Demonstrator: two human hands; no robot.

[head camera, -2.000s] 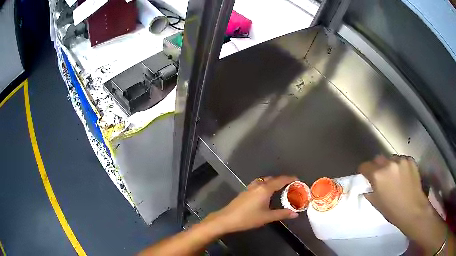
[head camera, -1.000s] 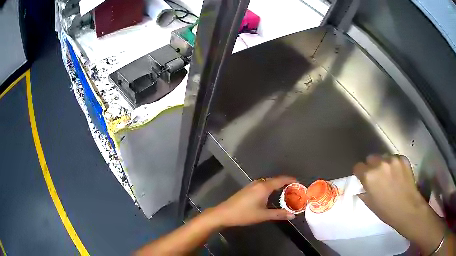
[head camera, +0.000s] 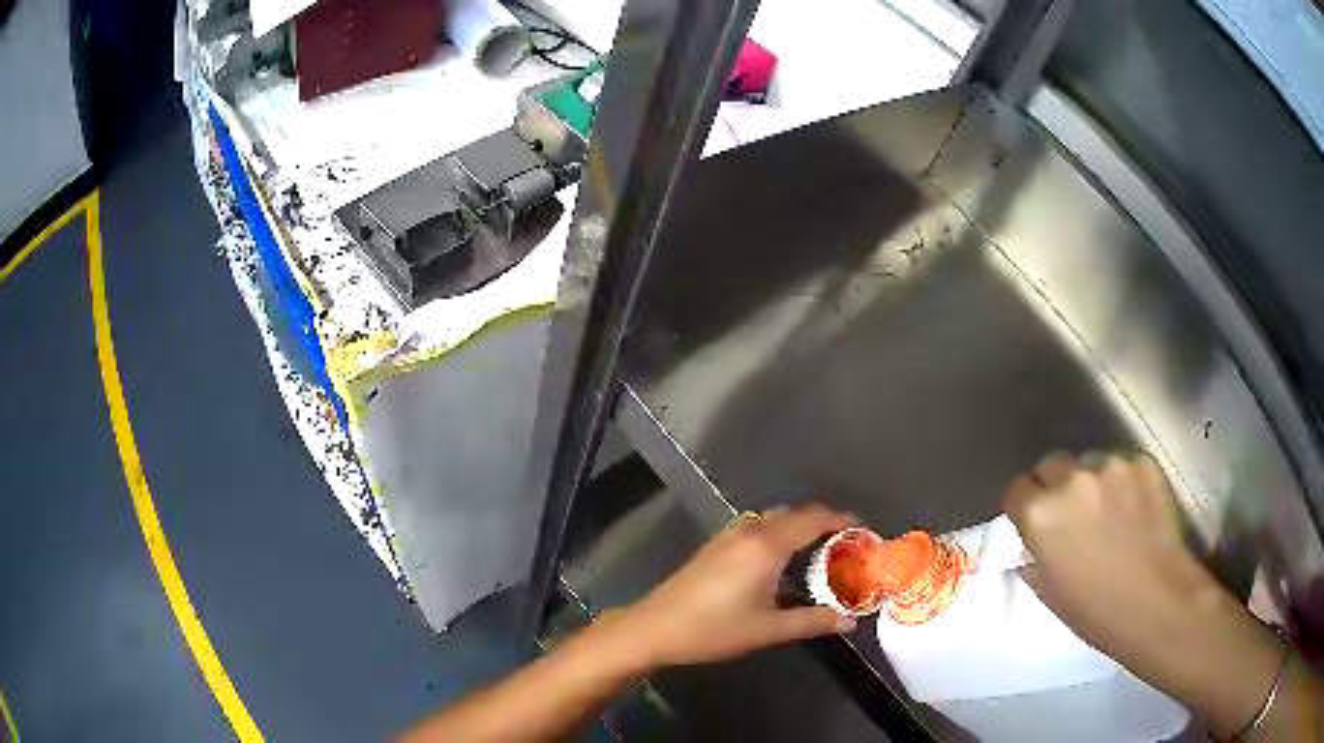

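My left hand (head camera: 741, 592) holds a small white paint cup (head camera: 844, 572) between thumb and fingers, its inside orange. My right hand (head camera: 1106, 552) grips the handle of a white plastic paint bottle (head camera: 1002, 646). The bottle is tilted to the left, its orange-smeared neck against the cup's rim. Thick orange paint (head camera: 903, 563) bulges from the bottle mouth over the cup's edge. Both are held above the front edge of a stainless steel shelf (head camera: 871, 392).
A metal post (head camera: 617, 247) stands left of the shelf. Beyond it, a paint-stained bench (head camera: 312, 182) carries grey metal trays (head camera: 421, 240), a dark red box (head camera: 366, 44) and a white roll (head camera: 491, 39). Grey floor with a yellow line (head camera: 131, 465) lies at left.
The bottle mouth has tipped further toward the cup, and orange paint now reaches over the cup's rim. My right hand has moved slightly left. The view has shifted a little.
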